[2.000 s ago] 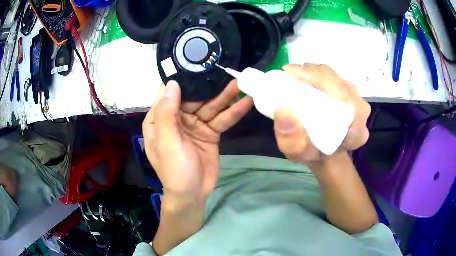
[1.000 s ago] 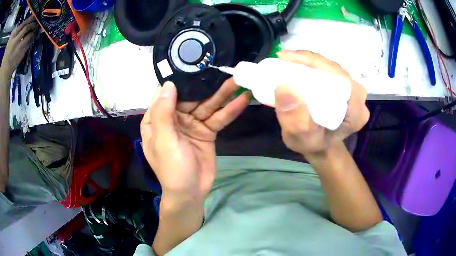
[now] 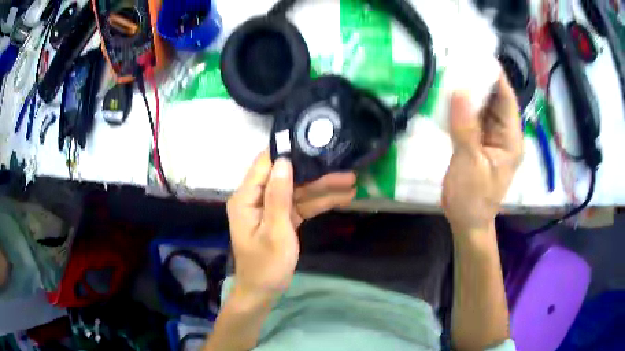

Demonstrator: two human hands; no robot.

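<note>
My left hand [image 3: 264, 219] holds the black speaker baffle plate [image 3: 301, 159] by its lower left edge, thumb on top. The plate's silver ring, bright round centre and small white label face up. It overlaps the open earcup housing [image 3: 375, 127] of the headphones, whose headband [image 3: 426, 62] curves behind. The other padded cup [image 3: 266, 63] lies at upper left. My right hand [image 3: 483, 137] is at the right over the bench, blurred, with the white glue bottle [image 3: 473, 58] at its fingers, pointing away from me.
An orange multimeter [image 3: 127, 38] with red and black leads and a blue tub [image 3: 188, 24] stand at back left. A black screwdriver [image 3: 579, 96] and blue-handled cutters [image 3: 545, 156] lie at right. A purple stool [image 3: 552, 301] is below. Another person's sleeve [image 3: 24, 240] shows at left.
My right hand and the glue bottle have moved away from the plate, to the right and back. The view has shifted, showing more of the headband and the screwdriver. My left hand still holds the plate.
</note>
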